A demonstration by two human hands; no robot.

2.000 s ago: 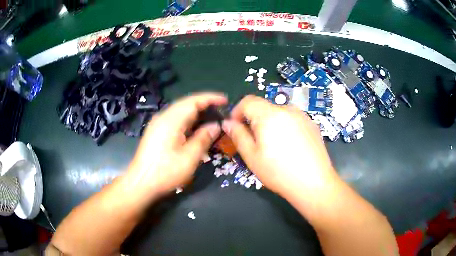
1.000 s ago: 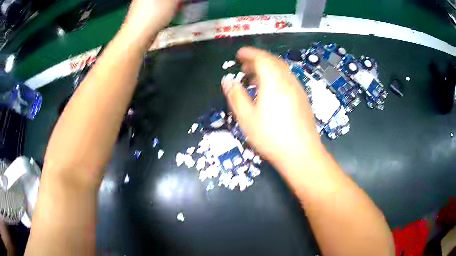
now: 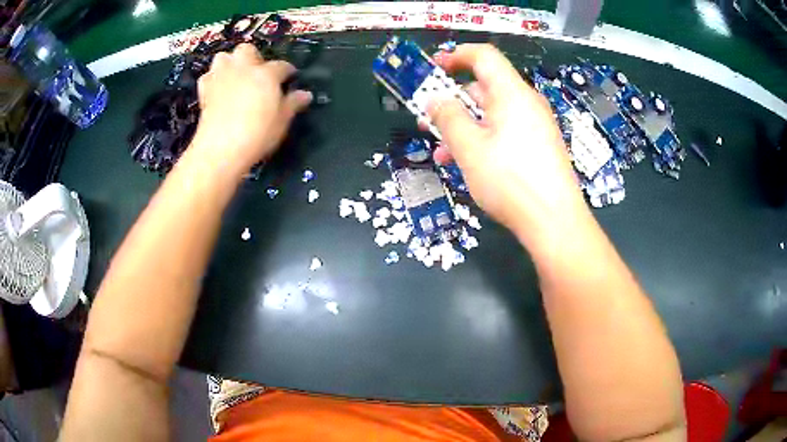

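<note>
My right hand (image 3: 500,129) holds a blue circuit board (image 3: 406,69) by its white dotted lower part, thumb on top, above the bench. My left hand (image 3: 246,104) is at the right side of the heap of black plastic frames (image 3: 160,125). Its fingers are bent and blurred, and whether it grips anything cannot be told. Another circuit board (image 3: 423,186) with a grey metal shield lies in the centre, on and among small white pieces (image 3: 393,231).
A pile of boards (image 3: 591,147) lies at the right, with a small dark stick-like part (image 3: 700,154) beyond it. A white fan (image 3: 56,250) and a clear blue-tinted bottle (image 3: 65,78) stand at the left. A white edge strip (image 3: 431,17) runs along the back.
My left hand has come down from beyond the back strip to the black heap. My right hand now holds a board up in view. The centre board is more exposed, and the view has shifted.
</note>
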